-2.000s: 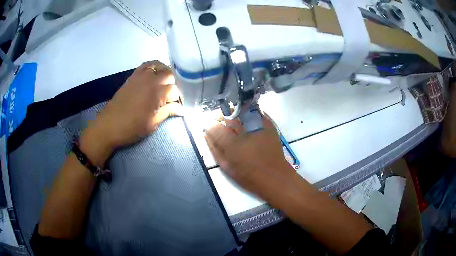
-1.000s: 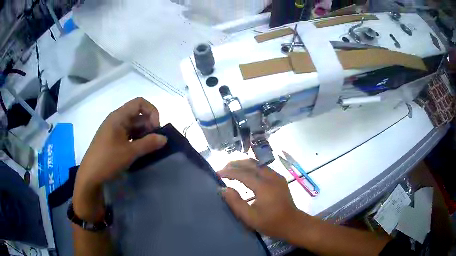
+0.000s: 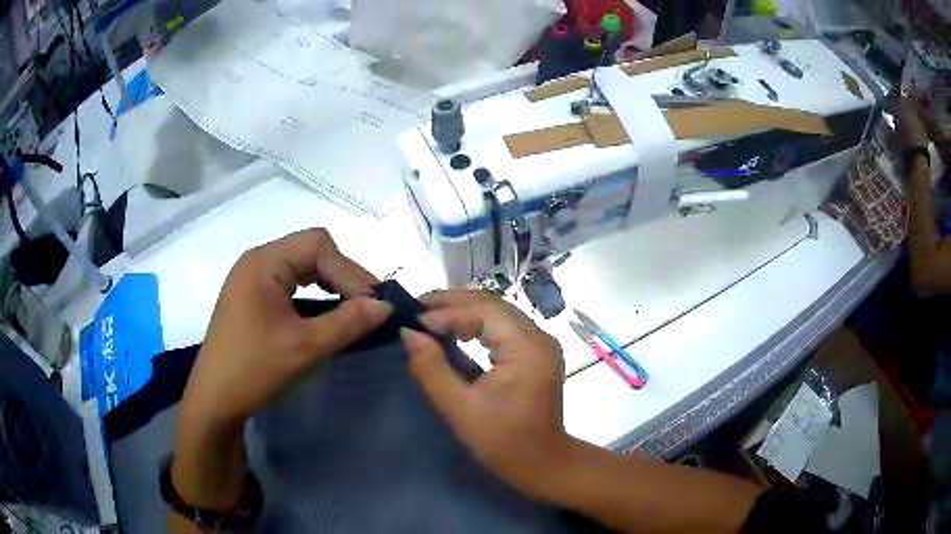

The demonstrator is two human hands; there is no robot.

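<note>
A grey-blue garment panel with a black band along its top edge lies in front of me, left of the sewing machine. My left hand pinches the black band near the panel's top corner between thumb and fingers. My right hand pinches the dark edge just below that corner. The corner is lifted and looks folded between my fingertips. The presser foot area is behind my right hand, apart from the cloth. Thread snips with pink and blue handles lie right of it.
A blue card lies at left. Large white sheets are behind the machine, with thread cones. An open cardboard box with papers is below right. Another person's arm shows at the right edge.
The cloth has come away from the needle area. My right hand has moved from beside the machine's foot to the panel's corner and now pinches the edge near my left hand. The view has shifted.
</note>
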